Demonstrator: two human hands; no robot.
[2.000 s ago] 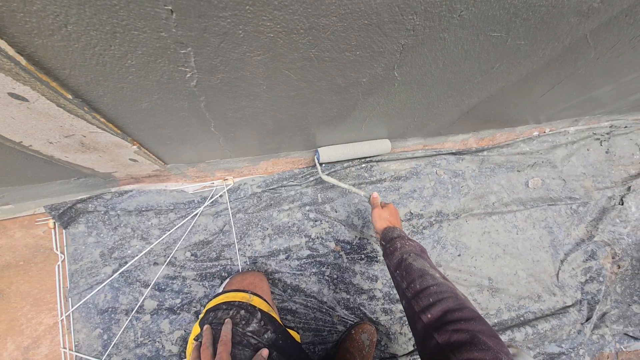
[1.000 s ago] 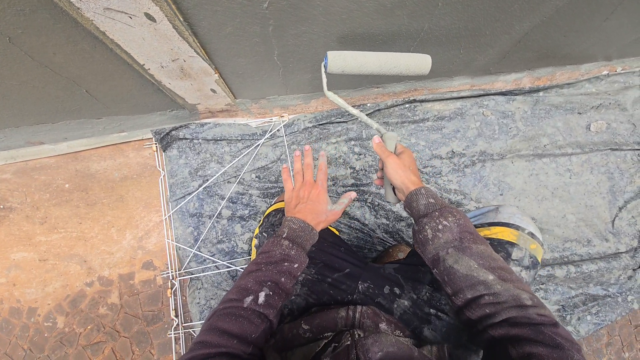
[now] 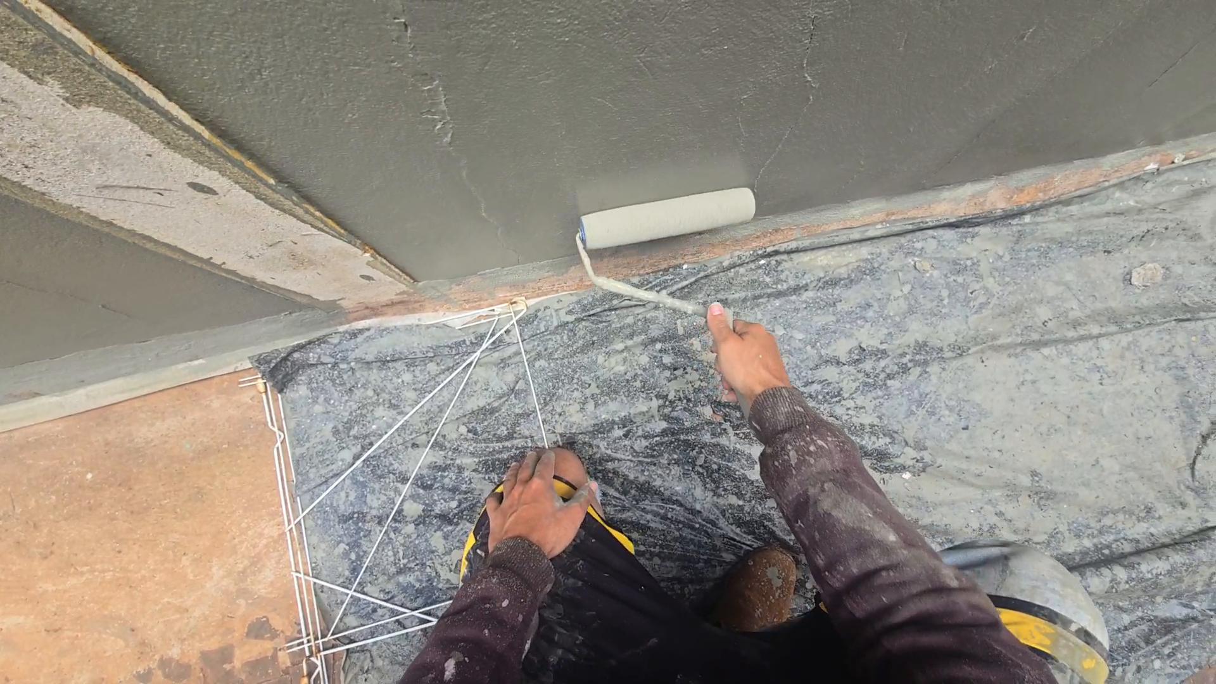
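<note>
A paint roller with a pale, coated sleeve (image 3: 670, 218) lies against the lower part of the grey wall (image 3: 608, 104), just above its bottom edge. My right hand (image 3: 746, 353) grips the roller's handle, thumb along the top, with the bent wire frame running up and left to the sleeve. Spread over my left knee, my left hand (image 3: 540, 503) holds nothing. Fine cracks run down the grey coating on both sides of the roller.
A splattered dark plastic sheet (image 3: 950, 380) covers the ground along the wall. White wire rods (image 3: 294, 513) lie at its left edge, some crossing it. An uncoated pale strip (image 3: 161, 180) divides the wall at left. Behind my right arm is a grey and yellow rounded object (image 3: 1035, 608), partly hidden.
One second ago my left hand was raised with fingers spread; now it rests on my knee. My right arm has reached forward with the roller.
</note>
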